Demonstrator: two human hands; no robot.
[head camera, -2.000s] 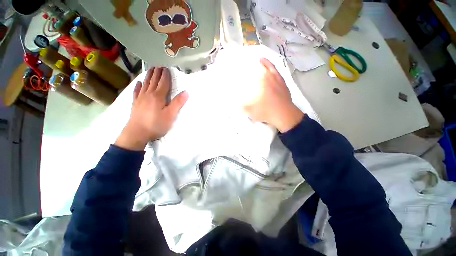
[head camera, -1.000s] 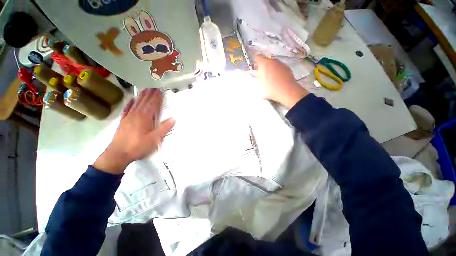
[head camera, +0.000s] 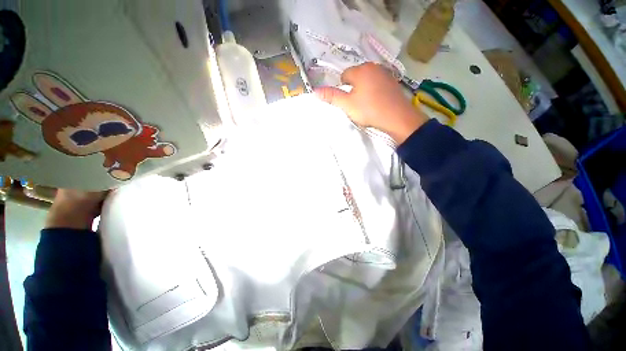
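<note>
A white garment (head camera: 261, 226) with dark seam lines and a pocket lies spread over the machine bed and drapes over the front edge; its middle is washed out by glare. My left hand (head camera: 79, 206) is at the garment's left edge, mostly hidden under the sewing machine head (head camera: 158, 41); its fingers do not show. My right hand (head camera: 371, 99) is at the garment's upper right edge, fingers bent down at the cloth; whether they pinch it is unclear. The white lamp (head camera: 240, 79) stands beside the head. The needle area is lost in glare.
Green and yellow scissors (head camera: 443, 96), a tan bottle (head camera: 431, 31) and a pale tape measure (head camera: 379, 53) lie or stand right of the bed on the cream table (head camera: 504, 123). A blue bin (head camera: 604, 171) is at the far right. Another white garment (head camera: 583, 257) lies lower right.
The view has shifted, with the machine head now larger at left. My left hand has gone from flat on the garment to its left edge under the head. The garment's pocket shows more fully.
</note>
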